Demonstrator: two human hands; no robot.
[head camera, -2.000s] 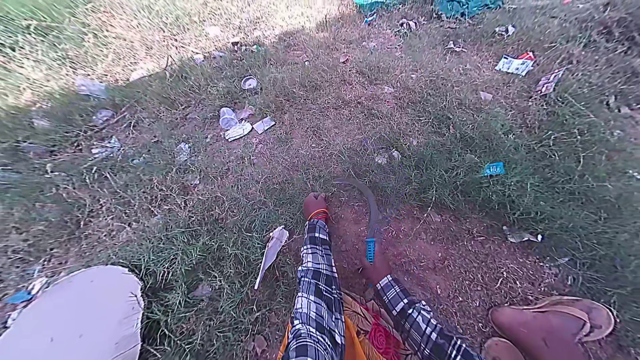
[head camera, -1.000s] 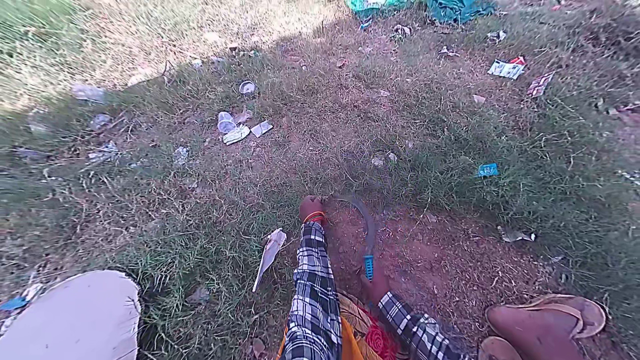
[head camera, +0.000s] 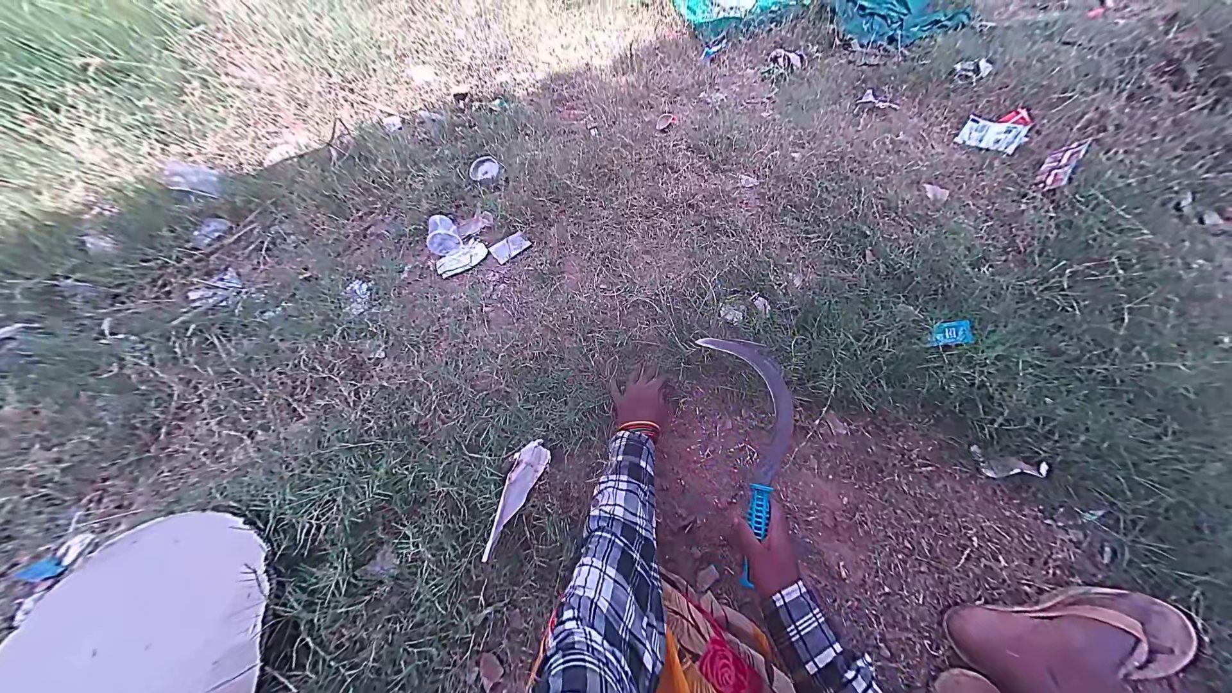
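In my right hand (head camera: 770, 553) is the blue plastic handle of a sickle (head camera: 778, 423). Its curved metal blade arcs up and to the left over bare reddish soil, its tip right of my left hand. My left hand (head camera: 640, 397) rests at the grass (head camera: 568, 385) with fingers apart, an orange band at its wrist; nothing shows in it. A torn pale scrap (head camera: 517, 496) lies on the grass left of my left forearm.
A white flat slab (head camera: 144, 611) lies at the lower left. Litter dots the grass: a clear plastic cup (head camera: 443, 235), a blue wrapper (head camera: 952, 333), a printed packet (head camera: 993, 135). Teal cloth or sheeting (head camera: 895, 19) lies at the top. A sandalled foot (head camera: 1049, 640) is at the lower right.
The sickle blade has moved a little right, away from my left hand. The fingers of my left hand, bunched before, are now spread.
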